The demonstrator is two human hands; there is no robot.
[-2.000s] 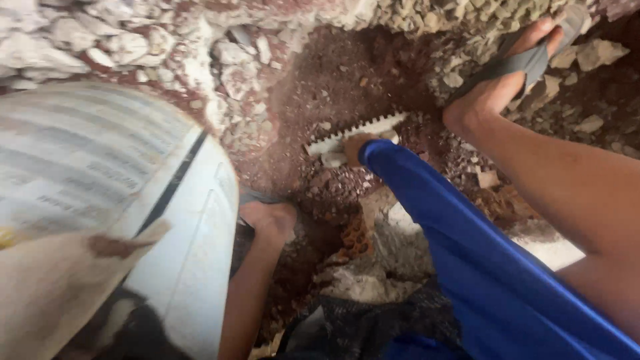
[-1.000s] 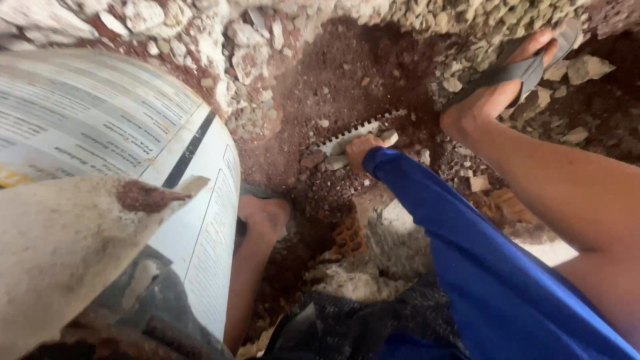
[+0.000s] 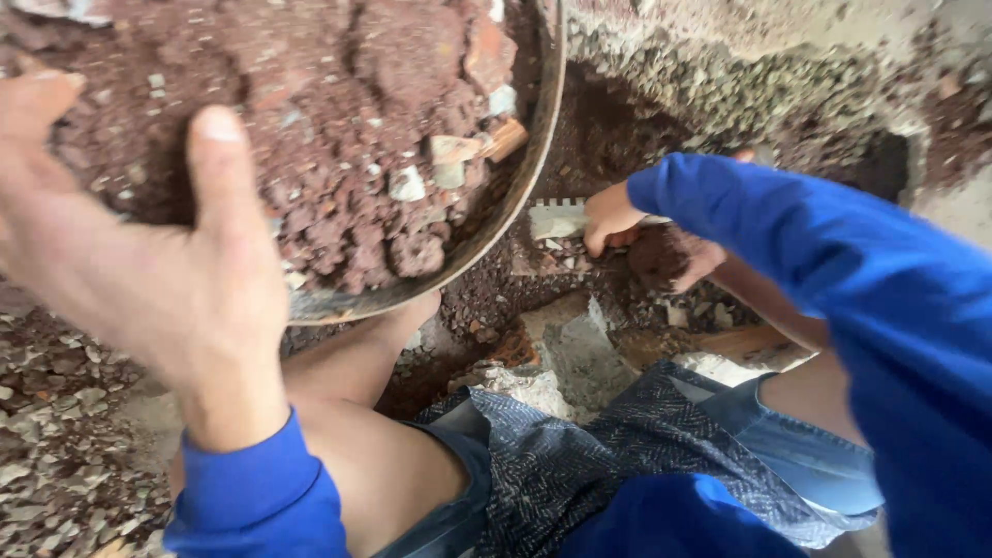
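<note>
My left hand [image 3: 186,256], blurred by motion, has its thumb and fingers spread in front of a large round container [image 3: 555,116]. Dark red soil, stones and broken brick [image 3: 372,194] fill that container; whether my fingers touch them, I cannot tell. My right hand [image 3: 612,217] is closed around a pale notched trowel [image 3: 558,220] low over the ground, its teeth facing the top of the view. Small rubble [image 3: 562,252] lies beside the trowel, under my fingers. The trowel's far end is partly hidden by my hand and blue sleeve.
A concrete and brick chunk [image 3: 581,360] lies between my legs. Loose stones [image 3: 54,434] cover the ground at lower left. Greenish gravel [image 3: 744,93] forms a bank at the top, beside a pale ledge. My bare leg [image 3: 767,302] passes behind the right sleeve.
My left hand has come into view. The container at left now shows its filled opening instead of its printed side. The view has shifted considerably. My right hand still holds the notched trowel.
</note>
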